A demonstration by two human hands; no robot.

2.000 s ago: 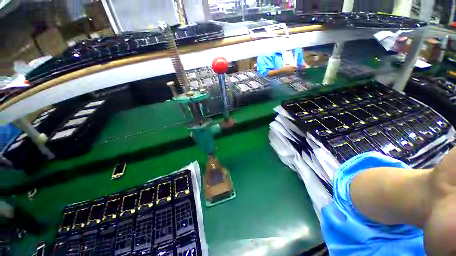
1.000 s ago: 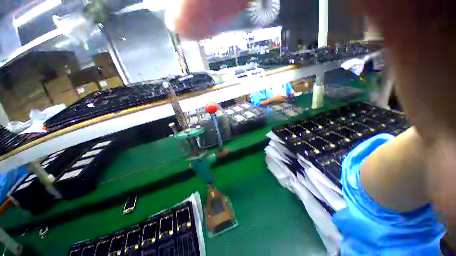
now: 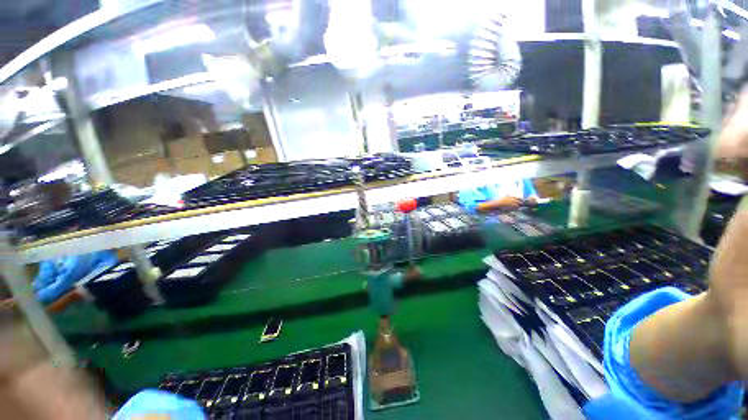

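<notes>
My left hand (image 3: pixel 45 379) is a blurred patch cut off by the lower left edge, with a blue cuff beside it. My right hand (image 3: pixel 732 246) is blurred and cut off by the right edge, above its blue sleeve. The fingers of both hands cannot be made out. The green lever press (image 3: pixel 382 291) stands at the centre with its red ball knob (image 3: pixel 408 206) up. Its copper-brown fixture (image 3: pixel 391 367) lies below it. A black blister tray (image 3: pixel 283 387) with dark phone housings lies at lower left on a white sheet.
Stacked black trays (image 3: pixel 597 275) with white sheets stand at right. A small pale-rimmed phone part (image 3: pixel 271 330) and another small piece (image 3: pixel 131 348) lie beyond the left tray. The white-edged shelf (image 3: pixel 287 208) crosses above the bench. People in blue show beyond it.
The view has tilted up and shifted, so the bench sits lower. A blurred left hand and blue cuff have come in at lower left. The blurred hand at the top is gone from there.
</notes>
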